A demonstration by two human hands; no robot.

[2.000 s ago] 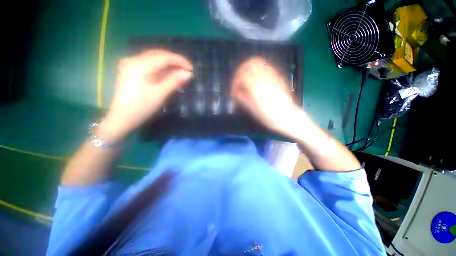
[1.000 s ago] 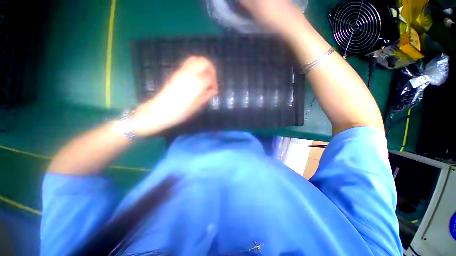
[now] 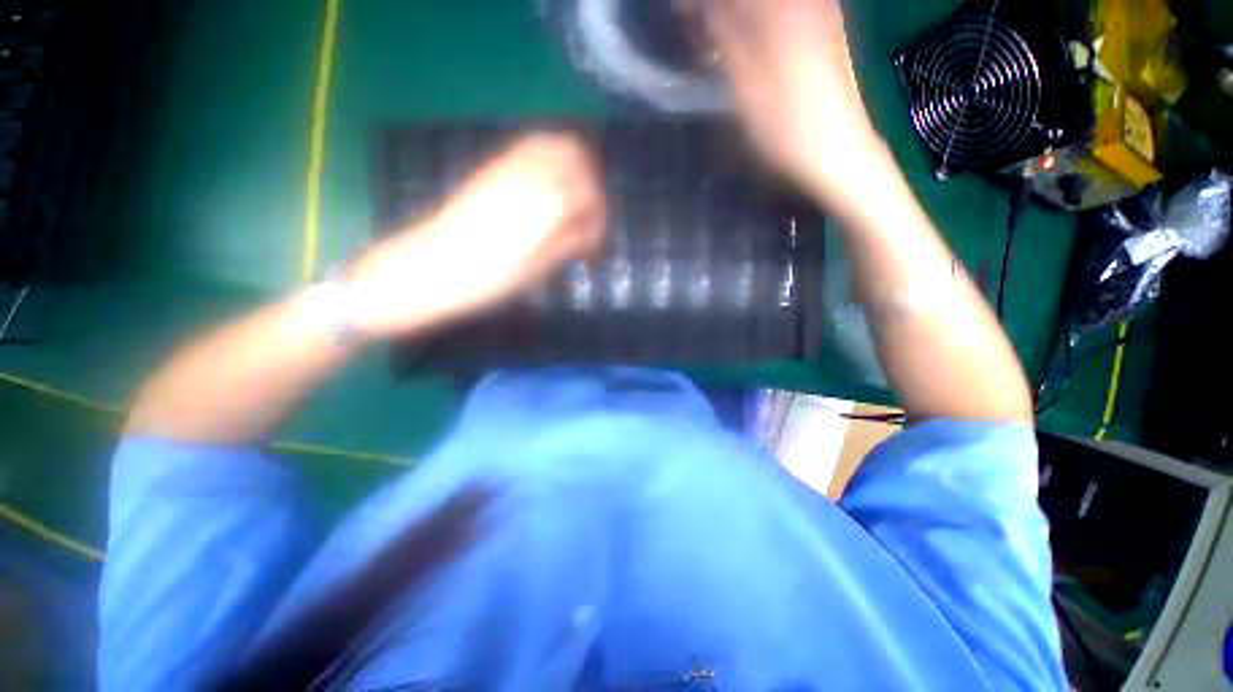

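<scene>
A black component tray (image 3: 717, 318) lies flat on the green mat in front of me, with a row of silver glints in its pockets. My left hand (image 3: 534, 216) is over the left half of the tray, fingers curled and blurred; I cannot tell whether it holds anything. My right hand (image 3: 778, 68) is at the right side of the open clear plastic bag (image 3: 615, 61) beyond the tray and covers part of it. Its fingers are blurred over the bag's dark contents, and whether they hold a part cannot be seen.
At the upper right are a round wire-guarded fan (image 3: 971, 95), a yellow box (image 3: 1129, 135) and a tied plastic bag (image 3: 1149, 257), with black cables below. Brown cardboard with white paper (image 3: 811, 439) is by the bench edge. Dark trays (image 3: 54, 135) are at the far left.
My right hand moved from over the tray up to the open bag, where it has stayed for the last second. My left hand moved right and now stays over the tray.
</scene>
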